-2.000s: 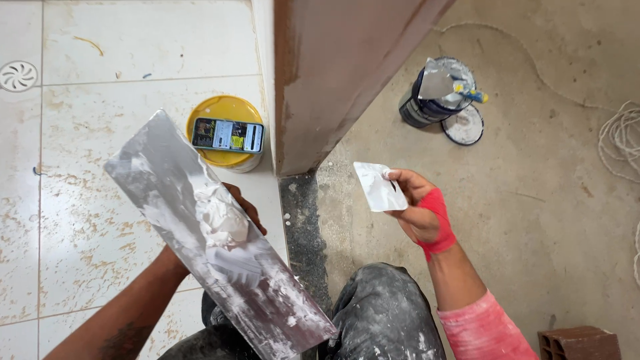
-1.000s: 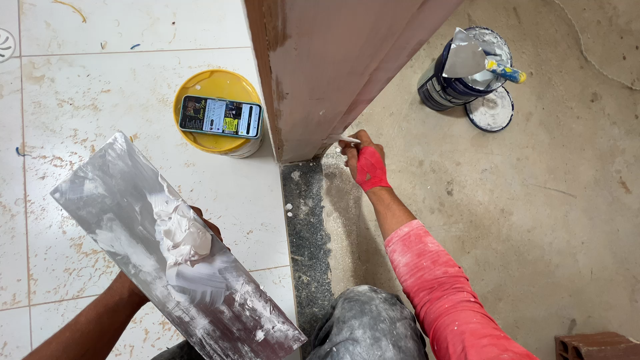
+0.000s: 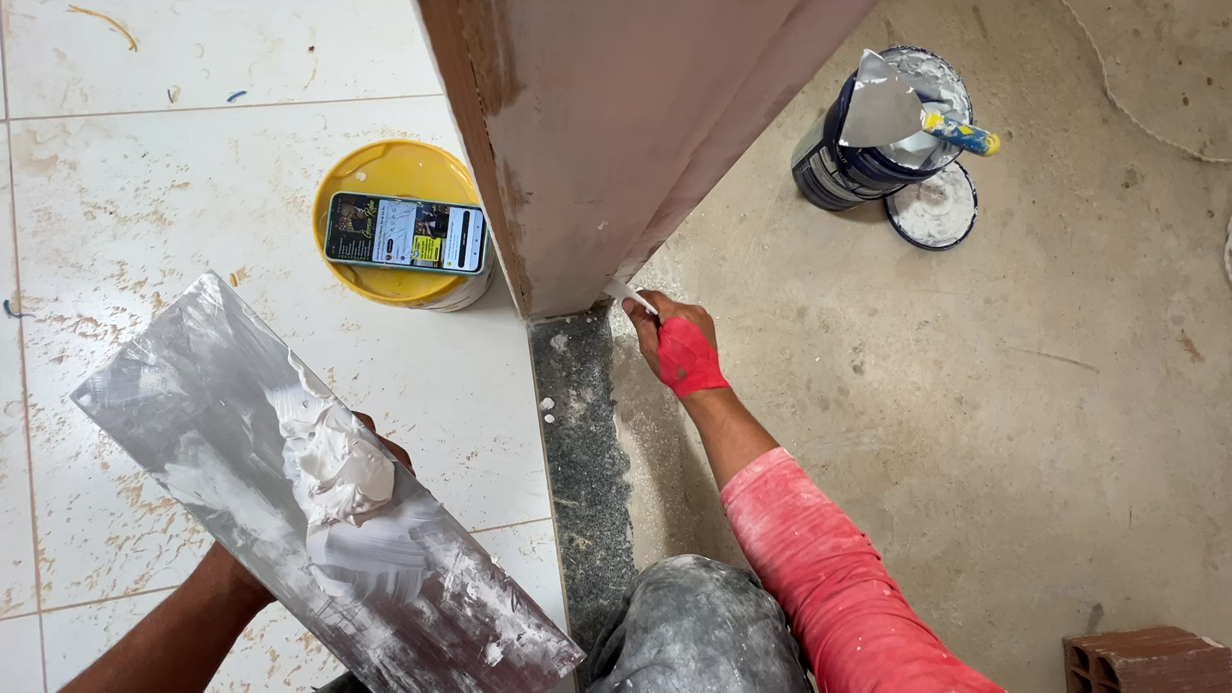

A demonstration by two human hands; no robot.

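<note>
My left hand holds a long metal plastering trowel from beneath, so most of its fingers are hidden. A mound of white putty lies on the blade, with smears around it. My right hand, wrapped in red at the palm and wrist, grips a thin white plastic spreader. The spreader is seen nearly edge-on at the foot of the pinkish wall end, beside its lower corner. Whether its edge touches the wall cannot be told.
A phone lies on a yellow-lidded bucket left of the wall. At the right stands an open putty tub with a putty knife across it, its lid alongside. A hollow brick sits lower right. A dark stone threshold divides the floors.
My right hand has moved from over the concrete floor to the foot of the wall, turning the spreader edge-on. The trowel with putty remains in my left hand.
</note>
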